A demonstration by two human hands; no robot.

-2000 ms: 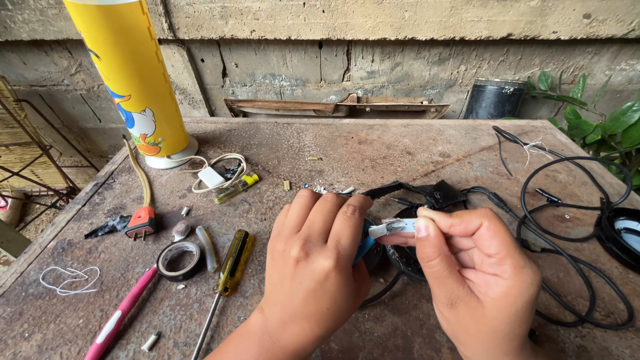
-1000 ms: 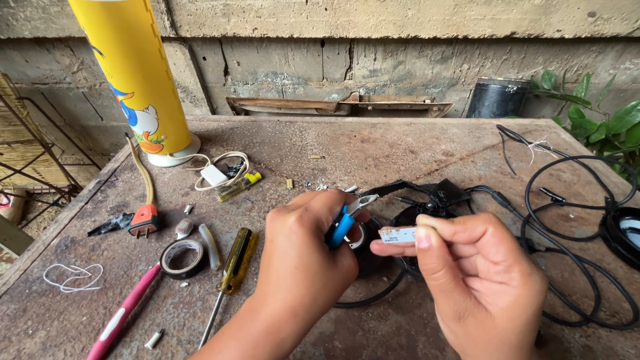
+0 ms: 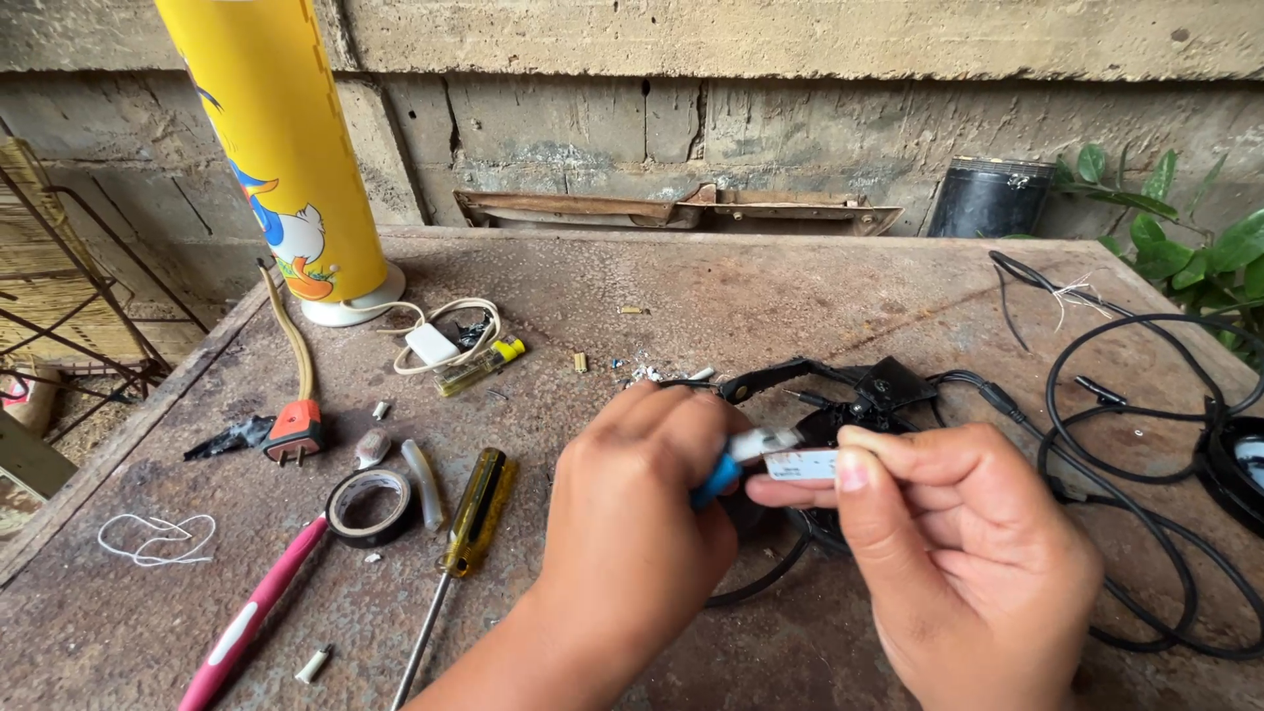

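My left hand (image 3: pixel 642 484) is closed around a blue-handled hand tool (image 3: pixel 726 469), whose blurred metal jaws point right; the tool's exact kind cannot be told. Between the thumb and fingers of my right hand (image 3: pixel 948 543) is a small flat white piece (image 3: pixel 802 464) bearing tiny writing. The jaws are at the upper left edge of that piece; whether they touch it is unclear. Behind both hands lies a tangle of black cables and black parts (image 3: pixel 894 385), partly hidden by my fingers. White crumbs (image 3: pixel 647 373) lie just beyond my left hand.
Left of my hands lie a yellow-handled screwdriver (image 3: pixel 476 513), black tape (image 3: pixel 370 506), a pink-handled tool (image 3: pixel 252 612), and an orange plug (image 3: pixel 294 430). A yellow cylinder (image 3: pixel 286 148) stands at the back left, near a coiled cord (image 3: pixel 432 344). Black cable (image 3: pixel 1062 434) loops across the right.
The blue-handled tool, clear of the white piece one second ago, has moved back beside it. My right hand still holds the white piece in nearly the same place.
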